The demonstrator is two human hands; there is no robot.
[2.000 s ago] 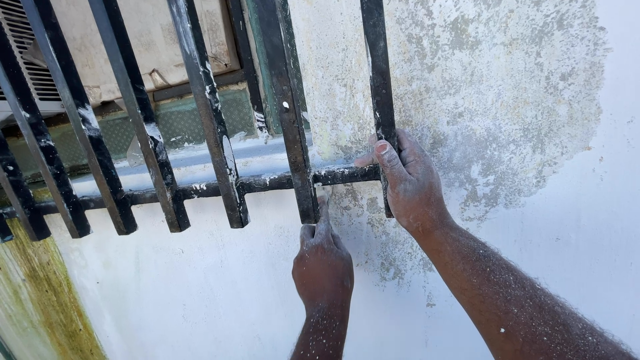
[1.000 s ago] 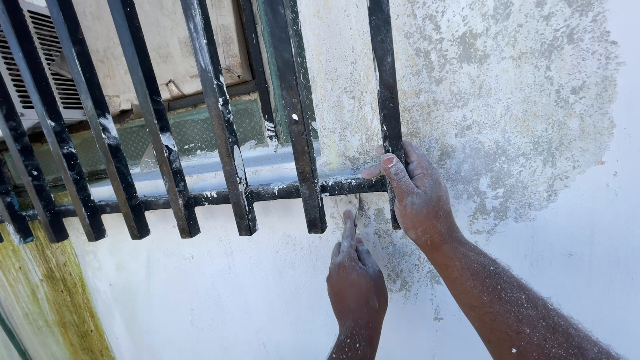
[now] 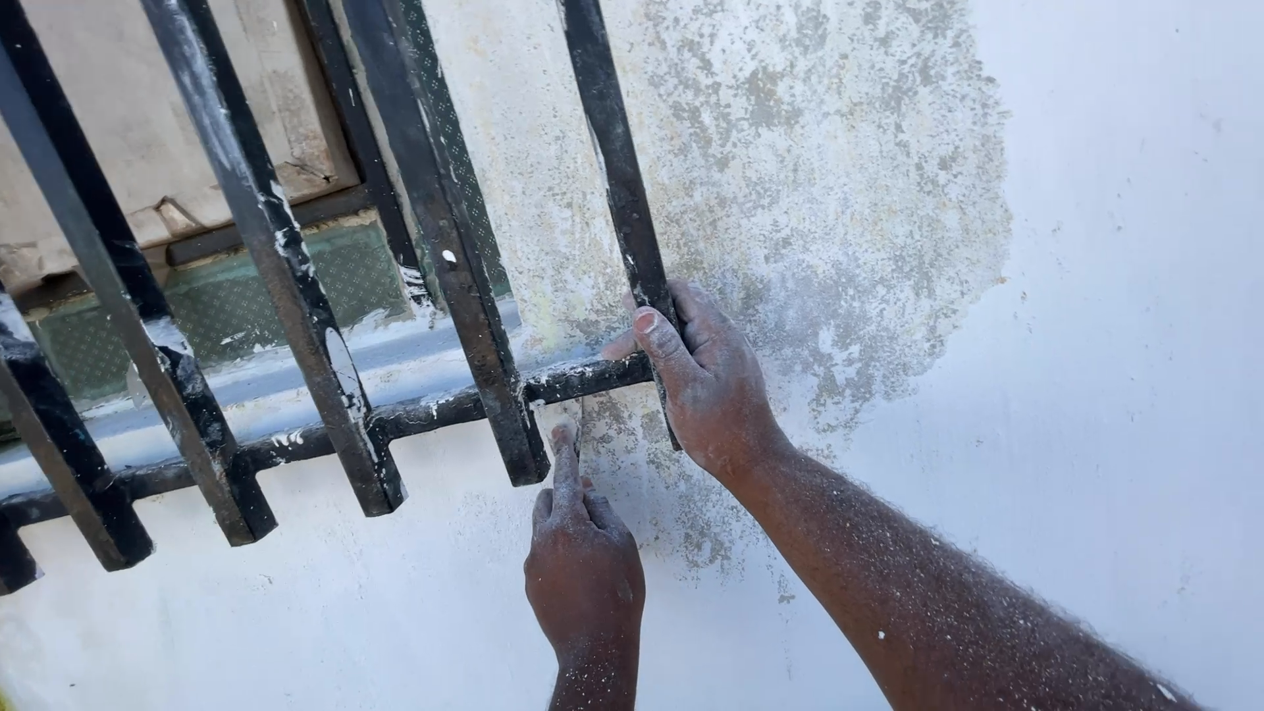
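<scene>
My right hand (image 3: 713,385) is closed around the lower part of the rightmost black metal bar (image 3: 617,168) of a window grille, thumb in front, a fingertip showing on the left side. To its lower left, my left hand (image 3: 585,563) points upward just under the grille's crossbar (image 3: 583,380), index finger extended along a thin, narrow blade (image 3: 580,427) seen nearly edge-on. Its handle is hidden in the hand. The blade's tip is close to the wall (image 3: 671,494) below the crossbar. Whitish dust coats both hands.
More black bars (image 3: 272,257) with white smears stand at the left, their ends jutting below the crossbar. Behind them are a pale sill (image 3: 415,355), green patterned strip (image 3: 296,281) and beige panel (image 3: 118,118). A rough grey-and-cream patch (image 3: 820,197) marks the white wall.
My left hand has moved from the lower end of the second bar from the right to the gap beside it. My right hand keeps hold of the rightmost bar. The view is closer.
</scene>
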